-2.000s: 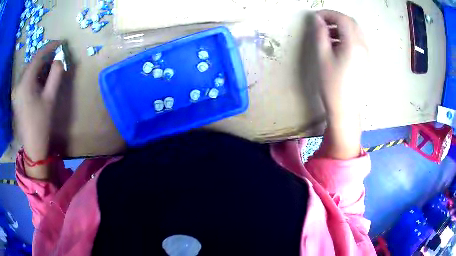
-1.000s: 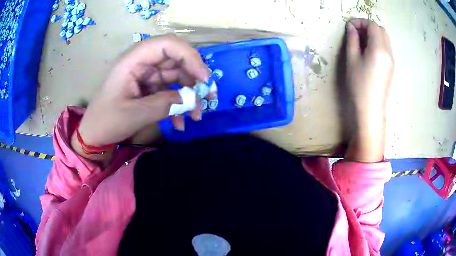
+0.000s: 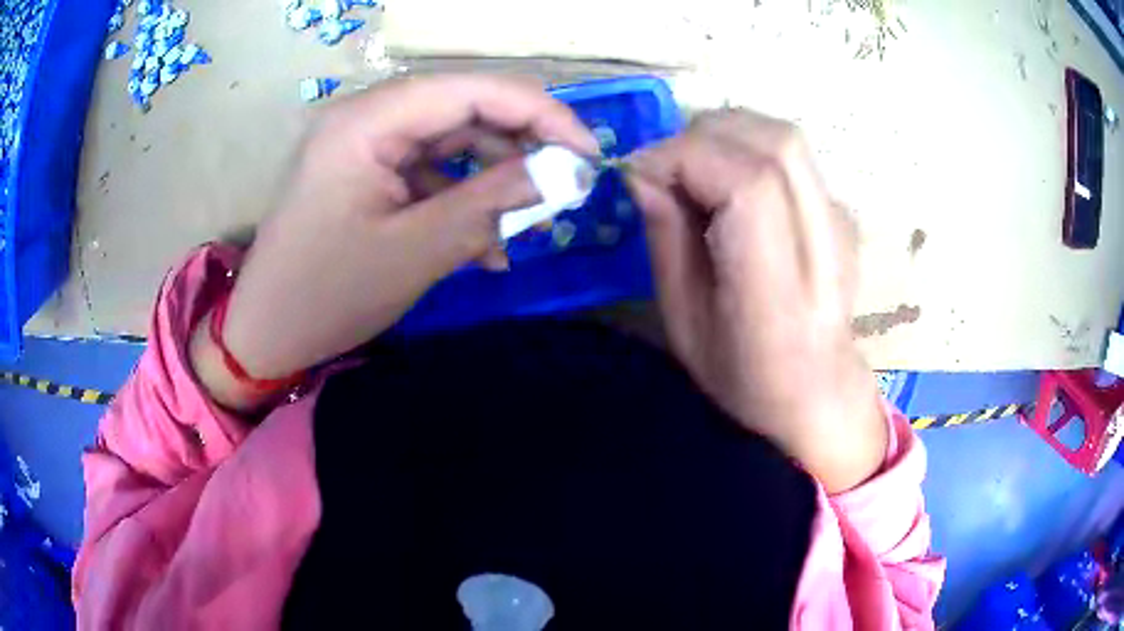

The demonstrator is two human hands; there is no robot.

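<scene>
My left hand (image 3: 407,210), with white wrap (image 3: 552,187) on the thumb, is over the blue parts tray (image 3: 666,99). Its thumb and forefinger pinch a small component (image 3: 597,170), mostly hidden by the fingertips. My right hand (image 3: 752,234) meets it from the right, fingertips closed at the component; a tiny thin gold-brown piece (image 3: 616,162) seems to show between them, blurred. Several small round components (image 3: 563,232) lie in the tray, partly hidden by my hands.
Loose blue-and-white components (image 3: 160,52) lie at the upper left, with one apart (image 3: 319,88). A large blue bin (image 3: 56,136) stands at the left edge. Thin metal slivers (image 3: 873,25) lie at the upper right. A dark phone (image 3: 1083,158) is far right, a red stool (image 3: 1075,419) beyond the bench.
My right hand has moved left from the bench near the slivers to meet my left hand over the tray. My left hand came from the far left with a component and has shifted slightly right.
</scene>
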